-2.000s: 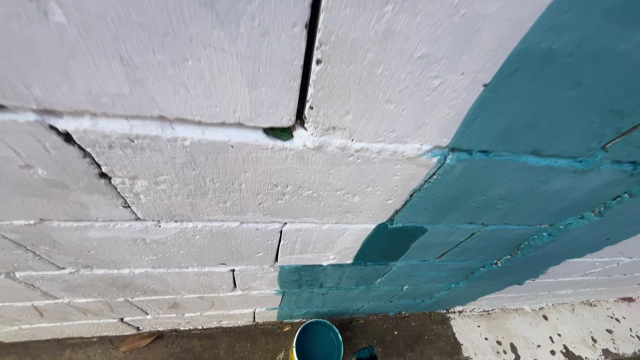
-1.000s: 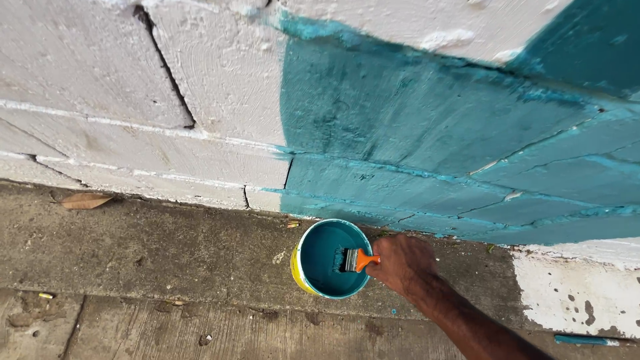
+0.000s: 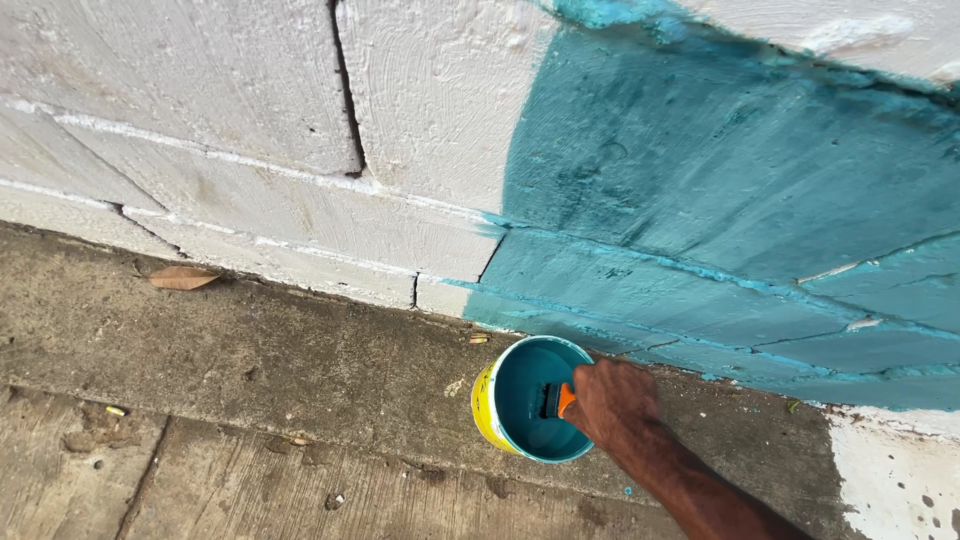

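Note:
My right hand (image 3: 616,399) is closed around the orange handle of a paintbrush (image 3: 559,400), just over the right rim of a yellow bucket (image 3: 489,412). The brush's dark bristles point left, inside the bucket at the teal paint (image 3: 525,382); how deep they dip is hard to tell. The bucket stands on the concrete beside the foot of a block wall. Teal paint covers the wall's right part (image 3: 712,165), while the left part (image 3: 247,90) is white. My left hand is out of view.
A dry brown leaf (image 3: 182,277) lies on the concrete ledge (image 3: 300,352) along the wall. White paint with dark spots (image 3: 900,465) covers the ground at the lower right. Small bits of debris lie near the bucket and at the lower left.
Two seconds ago no hand was in view; one second ago my right hand held the brush at the bucket. The brush now sits lower inside it. The view has tilted down.

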